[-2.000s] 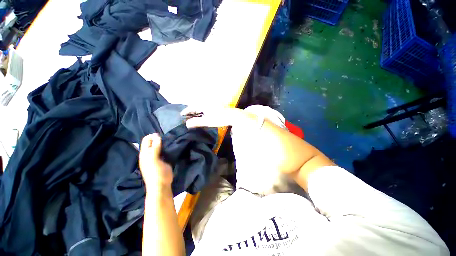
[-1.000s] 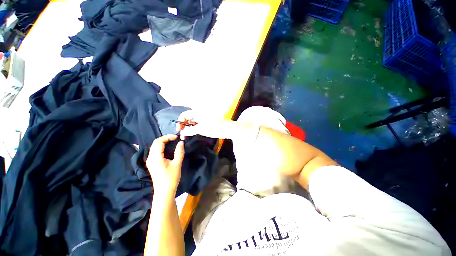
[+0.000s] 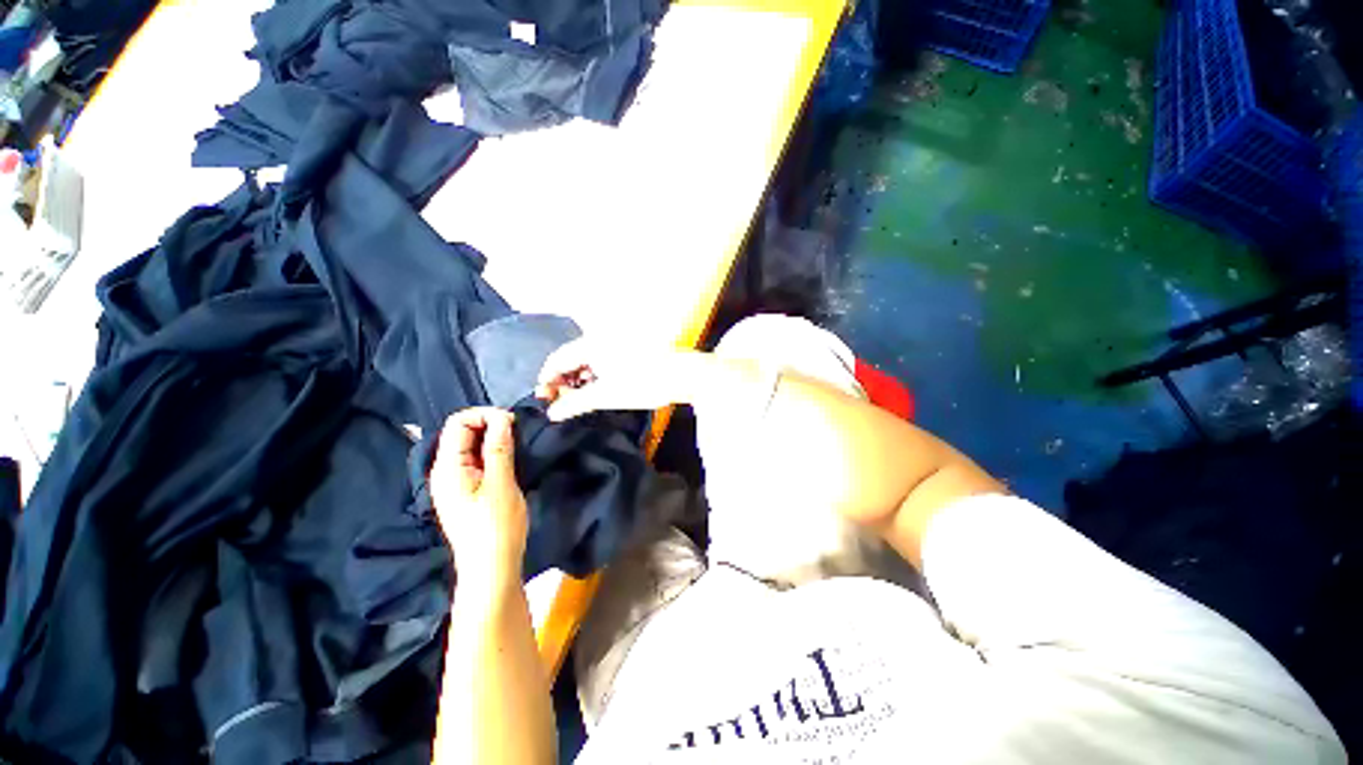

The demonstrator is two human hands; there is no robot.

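A large heap of dark navy garment cloth (image 3: 224,389) covers the near left of the white table. My left hand (image 3: 481,475) pinches the dark garment between thumb and fingers at the heap's right side. My right hand (image 3: 598,374) is just up and to the right of it, fingers curled at the same cloth. A tiny dark reddish tool (image 3: 579,378) shows in the right fingers, mostly hidden. A grey-blue cloth patch (image 3: 523,353) lies beside the right fingertips. The right hand is overexposed, so its fingers are hard to make out.
The white table (image 3: 598,209) has a yellow edge (image 3: 780,157). Another dark garment pile with a grey patch (image 3: 516,90) lies farther up. A white basket (image 3: 57,224) is at the far left. Blue crates (image 3: 1218,127) and a dark metal stand (image 3: 1226,332) are at the right.
My left fingers, spread apart a second ago, are closed on the cloth. My right hand has turned slightly, and the reddish tool shows less.
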